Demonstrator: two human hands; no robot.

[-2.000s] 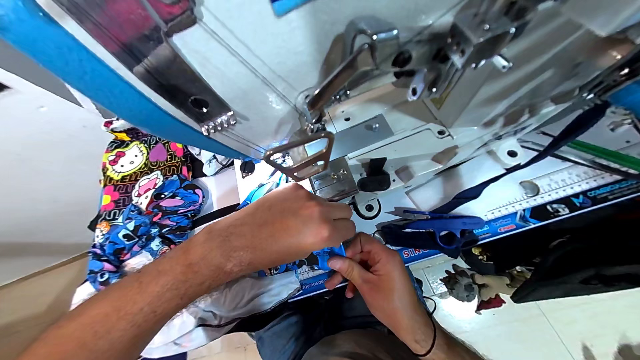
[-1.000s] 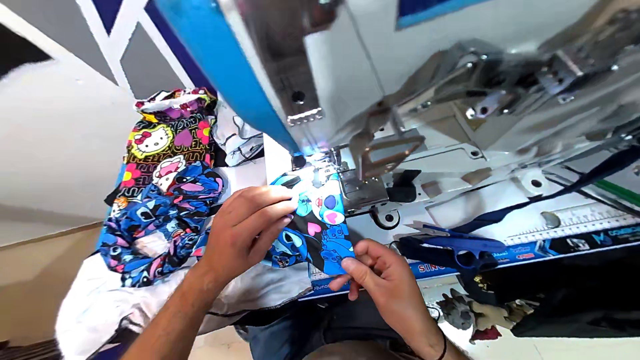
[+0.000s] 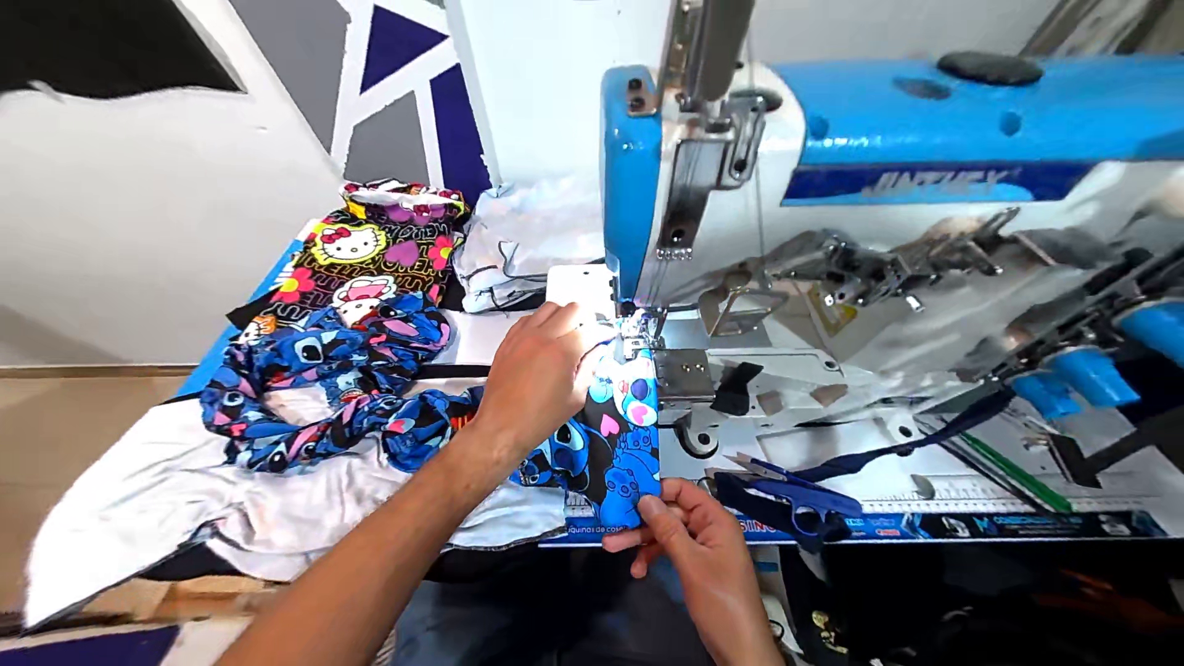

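A blue, black and pink printed fabric piece [image 3: 615, 444] runs from under the presser foot [image 3: 638, 344] of an industrial sewing machine [image 3: 684, 185] toward me. My left hand [image 3: 541, 370] lies on the fabric just left of the foot, fingers pointing at the needle area; its fingertips are partly lost in the bright lamp glare. The near right corner of the fabric is pinched between thumb and fingers of my right hand [image 3: 689, 536], at the table's front edge. A gathered length of the same print [image 3: 324, 370] extends left from beneath my left forearm.
Left of the machine lie a cartoon-print garment [image 3: 370, 250], folded white fabric [image 3: 536, 231] and white cloth [image 3: 139, 499]. To the right are blue-handled scissors [image 3: 805, 499], a dark fabric strip [image 3: 869, 458], a clear ruler [image 3: 962, 495], a green pen-like stick [image 3: 1017, 472] and blue thread cones [image 3: 1073, 379].
The view has shifted, showing more of the machine and wall. My left hand, close to my right two seconds ago, is now farther up the fabric by the presser foot. My right hand still pinches the corner.
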